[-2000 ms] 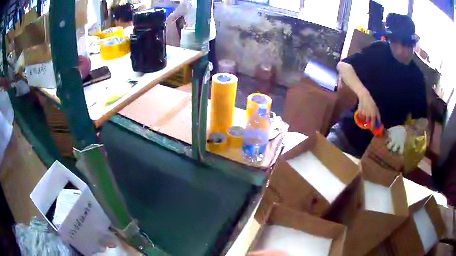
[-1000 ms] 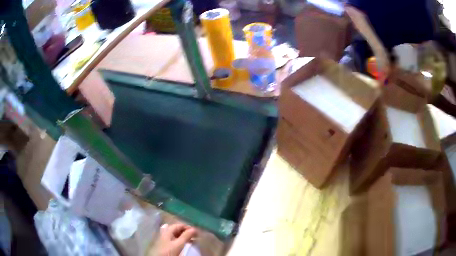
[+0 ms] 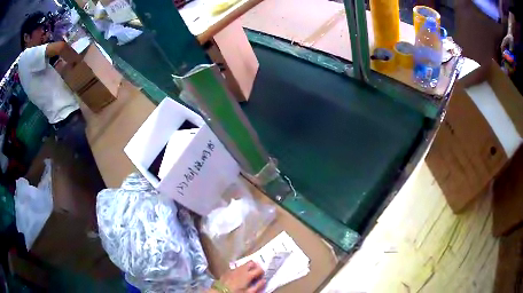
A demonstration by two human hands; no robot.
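Note:
A small stack of white printed leaflets (image 3: 284, 260) lies slightly fanned on the cardboard-covered ledge at the bottom centre. My left hand (image 3: 244, 279) rests at the stack's lower left edge, its fingertips on the sheets. The bottom edge of the picture cuts it off, and whether it grips a sheet cannot be told. A yellowish band shows at the wrist. A crumpled clear plastic bag (image 3: 238, 220) lies behind the leaflets. My right hand is not in view.
A white box (image 3: 198, 171) with handwriting and a silvery bagged heap (image 3: 149, 234) stand left. The green-framed conveyor (image 3: 327, 137) crosses the centre. A carton (image 3: 470, 143) with a white pad is right. A person (image 3: 49, 83) handles a carton (image 3: 92, 86) at the upper left.
The view has swung left and toward the ledge. The cartons have shifted right in the picture. My left hand, blurred before, now shows on the leaflets. A brown box on the belt shows more fully.

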